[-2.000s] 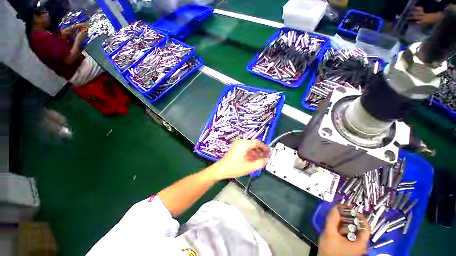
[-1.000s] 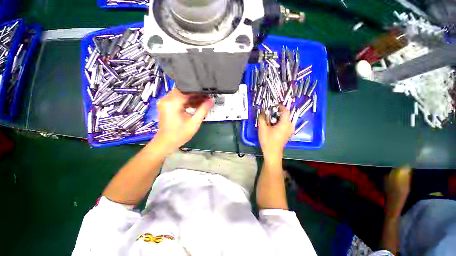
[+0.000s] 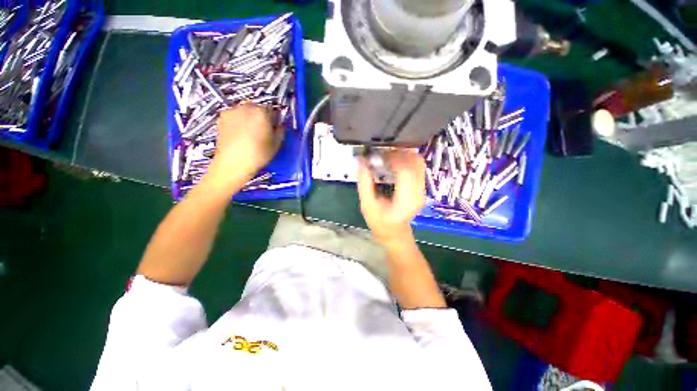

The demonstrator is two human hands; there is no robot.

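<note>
My left hand [image 3: 248, 141] is over the left blue bin [image 3: 304, 156], which is heaped with silver metal tubes [image 3: 218, 95]; its fingers are blurred and I cannot tell if they hold anything. My right hand [image 3: 391, 191] is at the fixture under the grey pneumatic press [image 3: 405, 114], with metal tubes in its fingers. The press block hides part of the fixture. The white base plate [image 3: 332, 156] shows to the left of my right hand. The right blue bin [image 3: 539, 153] holds more spread-out tubes.
More blue bins of tubes stand at the upper left [image 3: 50, 99]. A black flat object [image 3: 573, 126], an amber bottle [image 3: 642, 90] and a pile of white parts [image 3: 679, 164] lie at the right. A red stool [image 3: 604, 336] is on the floor. A cable [image 3: 303, 156] runs beside the left bin.
My left hand has moved from the press to the left bin. My right hand has moved from the right bin to the fixture under the press. The view has shifted.
</note>
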